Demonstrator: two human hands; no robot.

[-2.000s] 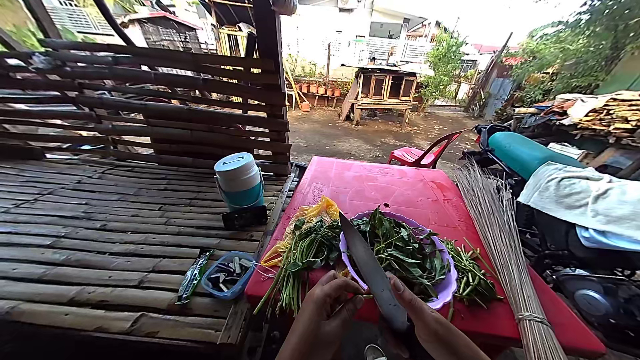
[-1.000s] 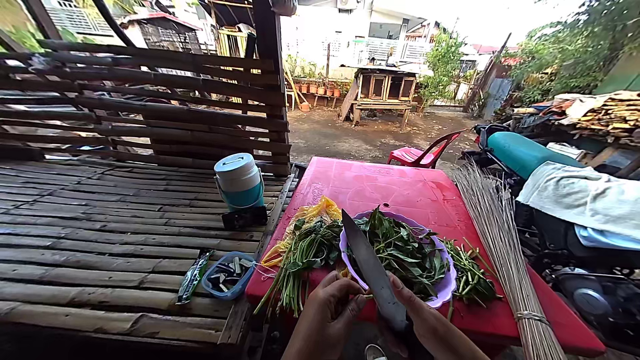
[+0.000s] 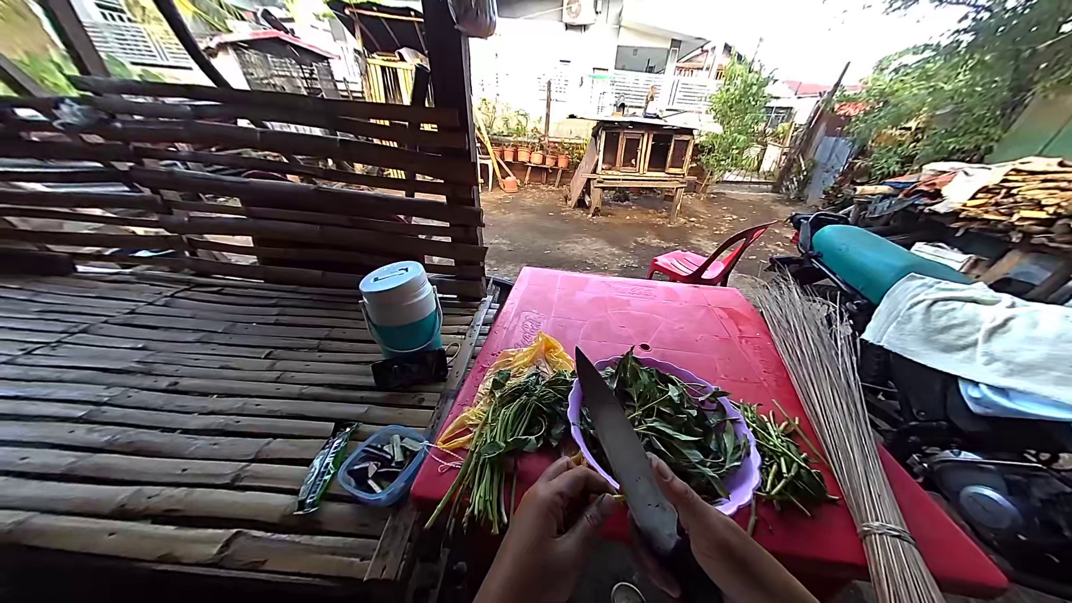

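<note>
My right hand [image 3: 712,536] grips a broad-bladed knife [image 3: 624,444] by its dark handle, the blade slanting up and left over the near left part of a purple scalloped bowl [image 3: 749,469]. Green leaves [image 3: 670,419] fill the bowl. Close beside the blade, my left hand [image 3: 561,519] has its fingertips pinched on a small yellowish piece [image 3: 618,497], too small to name. Left of the bowl lies a bunch of leafy green stems [image 3: 519,419], partly on a yellow plastic bag [image 3: 536,352]. More cut stems [image 3: 783,461] lie to the bowl's right.
The red plastic table [image 3: 620,310] bears a stick broom [image 3: 837,402] along its right edge. On the bamboo platform [image 3: 209,394] at left stand a water jug [image 3: 402,310], a phone-like black object [image 3: 409,369], a green packet [image 3: 325,469] and a blue tub of cut pieces [image 3: 383,465]. A motorcycle [image 3: 988,494] stands at right.
</note>
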